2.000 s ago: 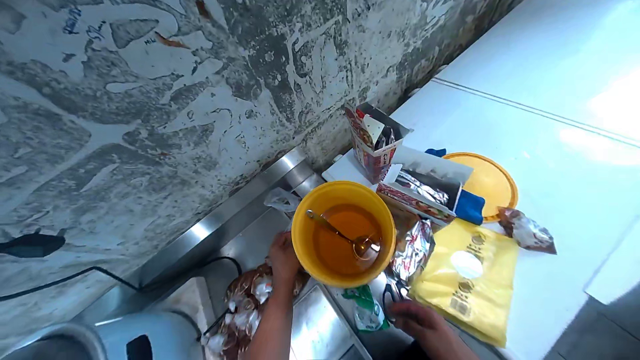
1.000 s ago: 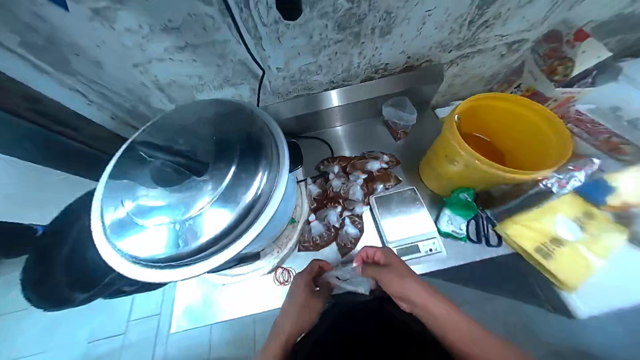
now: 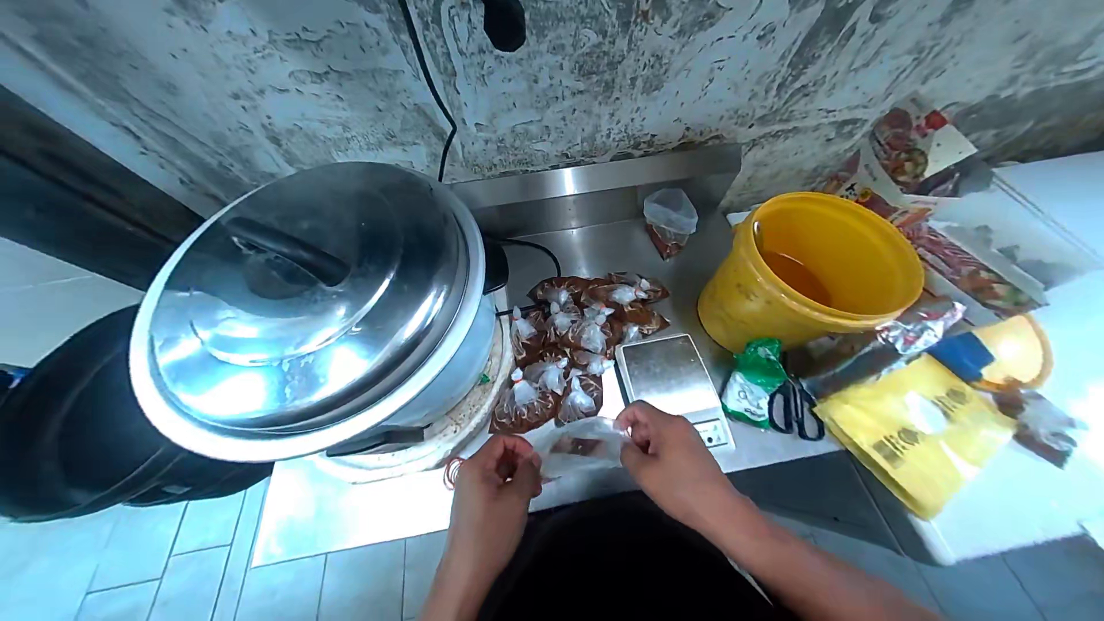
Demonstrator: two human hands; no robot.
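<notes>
My left hand [image 3: 498, 483] and my right hand [image 3: 666, 457] pinch opposite edges of a clear plastic bag [image 3: 580, 443], which has a little brown content in it. Just beyond it lie several tied plastic bags of brown sauce [image 3: 561, 345] on the steel counter. A digital kitchen scale [image 3: 668, 379] stands right of them, its platform bare. Past the scale are a green and white packet [image 3: 755, 384] and black-handled scissors [image 3: 795, 408]. The yellow bucket [image 3: 811, 259] behind them holds orange-brown liquid. An open-topped bag with brown content [image 3: 670, 222] stands near the steel backsplash.
A large lidded pot [image 3: 319, 302] takes up the left side, with red-brown rubber bands [image 3: 452, 472] by its base. On the right lie a yellow plastic package [image 3: 918, 431], crumpled foil [image 3: 923, 323], an orange-rimmed lid [image 3: 1026, 345] and printed boxes [image 3: 983, 250]. A black cord [image 3: 431, 86] hangs on the wall.
The view has swung left from the bucket side. Two seconds ago my left hand was at the bucket and my right near the scissors; now both hold the bag, spread wider than a second ago.
</notes>
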